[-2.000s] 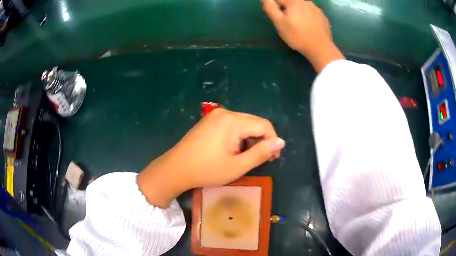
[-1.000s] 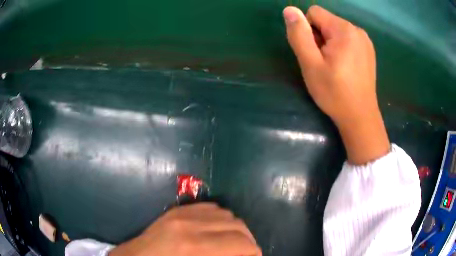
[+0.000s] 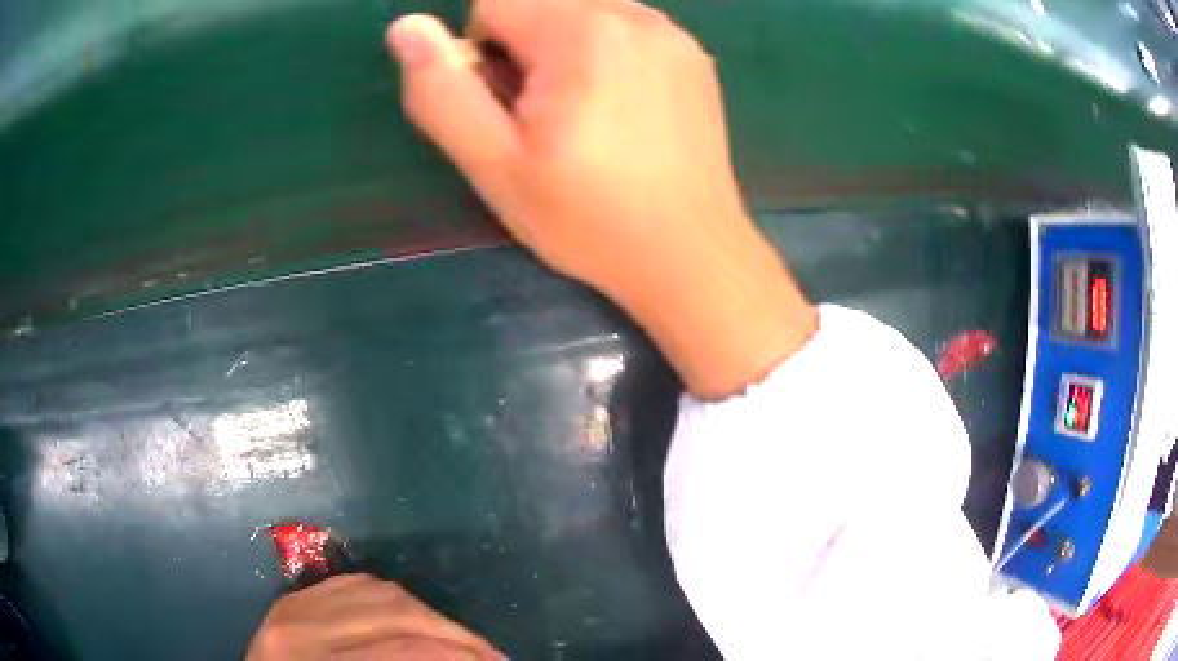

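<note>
My right hand (image 3: 588, 136) is at the top centre over the far green mat (image 3: 258, 142), bare, its back up. Its fingers are curled in with the thumb stretched to the left; whether it holds anything is hidden. My left hand (image 3: 368, 626) is at the bottom edge, cut off and slightly blurred; its fingers and any held thing cannot be seen. A small ragged red patch (image 3: 301, 548) lies on the bench just above my left hand, with a small dark spot between them. No device housing or tweezers can be made out.
A blue control unit (image 3: 1066, 387) with a white edge, lit displays and a knob stands at the right. A second red patch (image 3: 966, 353) lies left of it, near my right sleeve. Red material (image 3: 1117, 620) shows at the lower right corner.
The view has shifted, bringing more of the blue unit in and taking the orange-red plate and clear bottle out. My right hand appears further left; my left hand is lower and more cut off.
</note>
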